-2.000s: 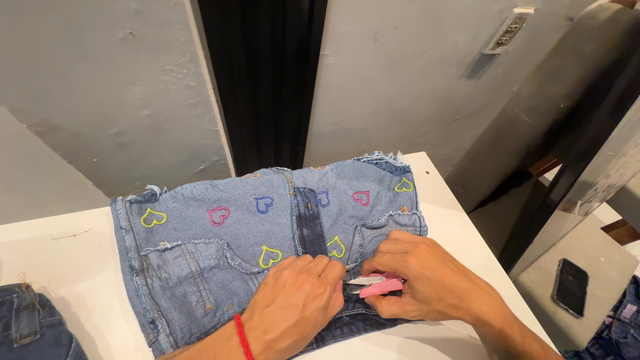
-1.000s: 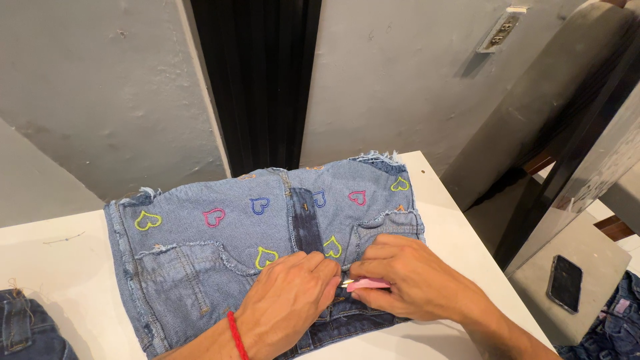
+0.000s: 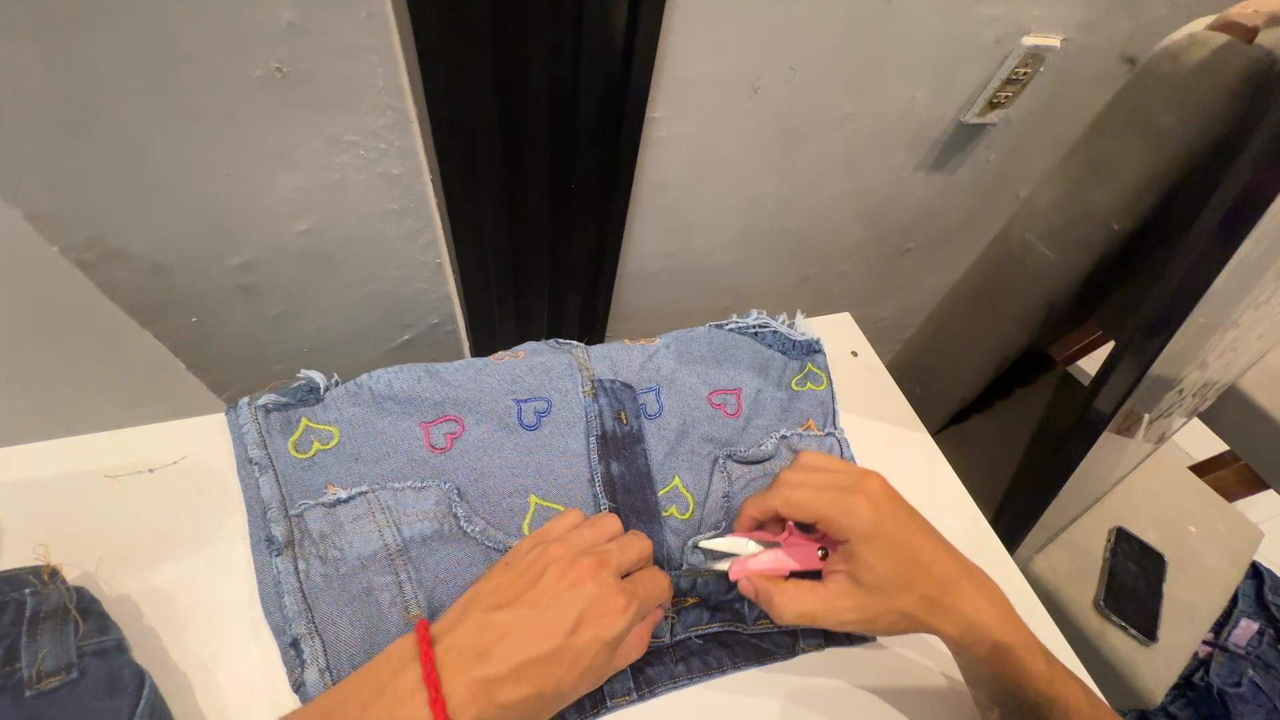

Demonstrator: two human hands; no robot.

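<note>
An inside-out denim garment (image 3: 380,540) with embroidered hearts and frayed edges lies across the white table. My left hand (image 3: 575,600), a red cord at its wrist, rests on the garment near the dark waistband (image 3: 720,605), its fingertips bent down at the fabric; whether they pinch it is hidden. In my right hand (image 3: 850,545) are small pink thread snips (image 3: 780,553), held between thumb and fingers. Their pale blades point left, parted, over the inner edge of the waistband beside the right pocket lining.
Another dark denim piece (image 3: 70,645) lies at the table's left edge, near a loose thread (image 3: 146,467). The white table (image 3: 900,480) meets a grey wall. On a lower surface at right lies a black phone (image 3: 1133,585), with more denim (image 3: 1235,650) beside it.
The right hand and the snips have moved a little away from my left hand, and more of the blades shows. My left hand stays on the garment.
</note>
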